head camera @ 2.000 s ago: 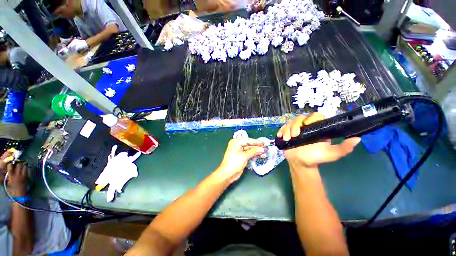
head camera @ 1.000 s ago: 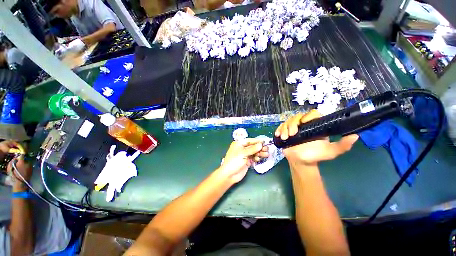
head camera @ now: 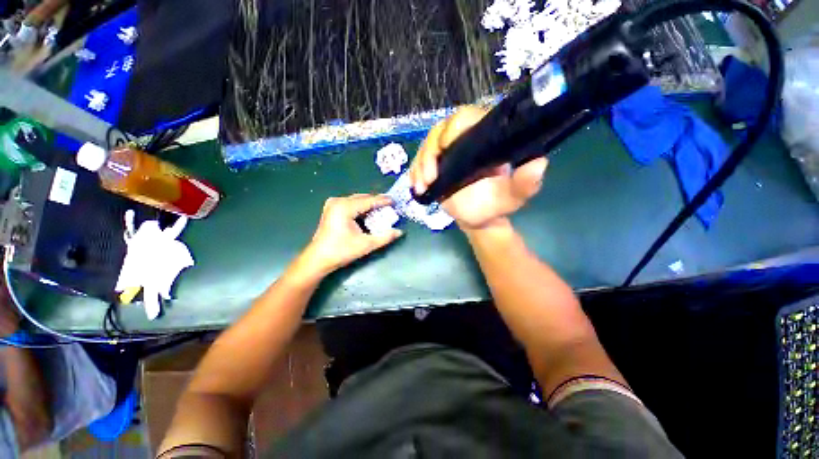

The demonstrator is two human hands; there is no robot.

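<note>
My right hand (head camera: pixel 476 179) grips the black electric screwdriver (head camera: pixel 539 108), which points down and left, its tip end at the white sheet (head camera: pixel 437 218). My left hand (head camera: pixel 346 235) is just left of the sheet, thumb and fingers curved around a small white plastic part (head camera: pixel 382 220). Whether the fingers press on it is hard to tell. Another white part (head camera: pixel 391 159) lies on the green bench top (head camera: pixel 296 193) above my hands. A pile of white parts (head camera: pixel 530 34) sits on the black board (head camera: pixel 359 67), partly behind the screwdriver.
An amber drink bottle (head camera: pixel 160 182) and a white glove (head camera: pixel 154 263) lie at left beside a black box (head camera: pixel 85 233). A blue cloth (head camera: pixel 669 148) and the black cord (head camera: pixel 718 179) are at right. A cardboard box (head camera: pixel 292 385) is below. Another person's arm (head camera: pixel 25 385) shows at lower left.
The view has tilted down and shifted, so the far pile is out of view. The screwdriver is more steeply angled. My left thumb and fingers have spread apart around the part.
</note>
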